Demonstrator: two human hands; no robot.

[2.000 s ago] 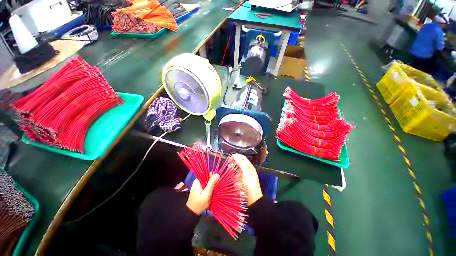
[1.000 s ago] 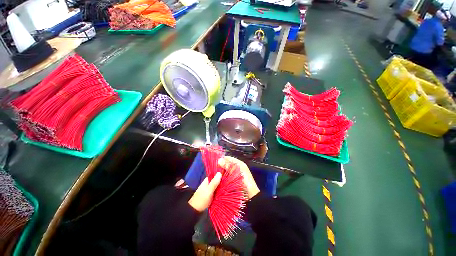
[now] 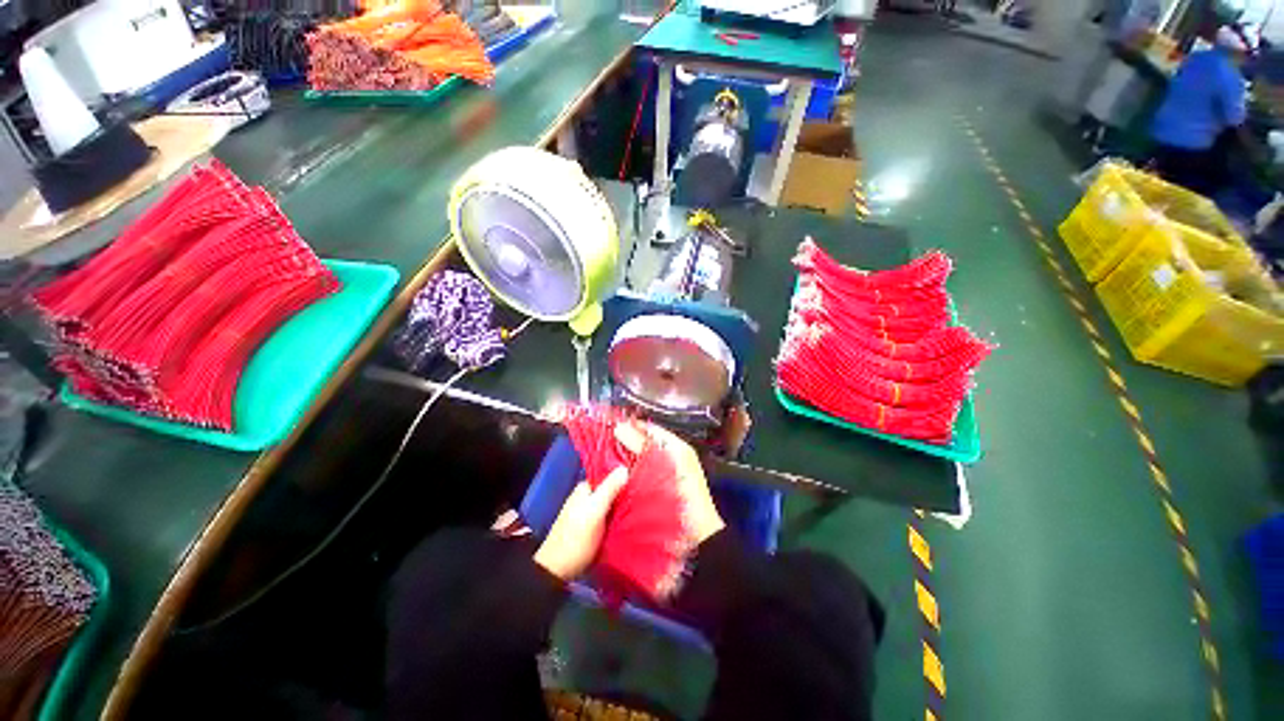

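A bundle of red lead wires (image 3: 641, 528) is between my two hands, just in front of the disc machine. Its upper ends point up toward the disc and its lower part is slightly fanned and blurred. My left hand (image 3: 580, 524) grips its left side with the thumb on top. My right hand (image 3: 684, 472) wraps its upper right side. The silvery disc (image 3: 668, 369) on its blue base stands directly ahead, with a grey motor (image 3: 699, 264) behind. A blue bin (image 3: 756, 518) is below my hands, partly hidden by them.
A stack of red wires (image 3: 883, 345) lies in the right-hand tray (image 3: 962, 437). More red wires (image 3: 190, 303) lie in the left-hand tray (image 3: 303, 369). A lime-rimmed fan (image 3: 535, 237), purple-and-white clump (image 3: 455, 318) and pale cable (image 3: 401, 454) are left of the disc. Yellow crates (image 3: 1176, 282) and a person (image 3: 1201, 102) are far right.
The wide fan of red wires has drawn together into a narrower bundle. My hands have come closer together around it, and its lower end has moved up slightly.
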